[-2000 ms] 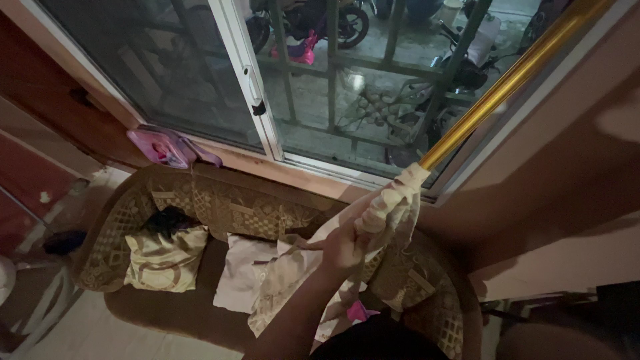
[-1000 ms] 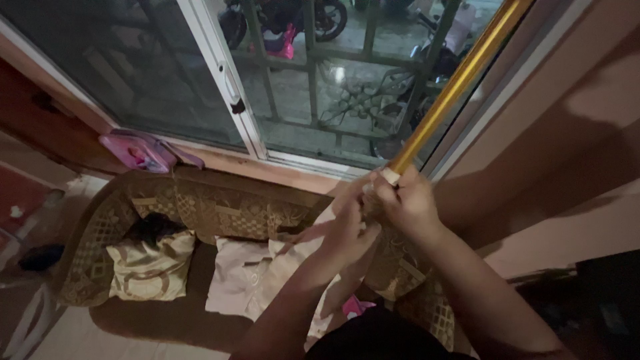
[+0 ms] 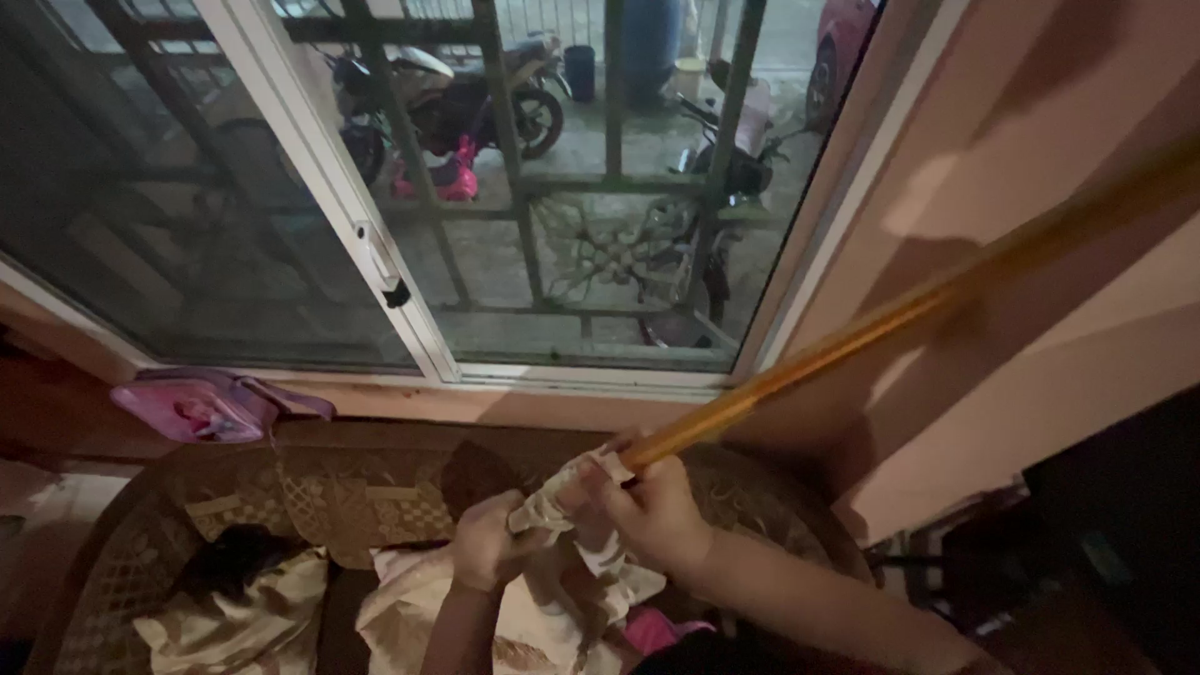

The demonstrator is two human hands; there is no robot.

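A long gold-coloured rod [image 3: 844,342] slants from the right edge down to my hands, with a light fabric curtain [image 3: 562,492] bunched around its lower end. My left hand [image 3: 487,544] grips the gathered cloth beyond the rod's end. Closed around the cloth where the rod emerges is my right hand [image 3: 656,520]. The rest of the fabric hangs below both hands and over the sofa. Whether rod lies inside the cloth at my left hand is hidden.
A patterned sofa [image 3: 356,506] stands beneath a sliding window [image 3: 394,300] with metal bars outside. On it lies a beige cushion [image 3: 244,614]; a pink bag [image 3: 202,412] rests at its back left. A wall [image 3: 937,375] borders the right.
The rod has swung down toward the right wall. My right hand, out of view two seconds ago, has come onto the cloth, and my left hand now sits farther left of it.
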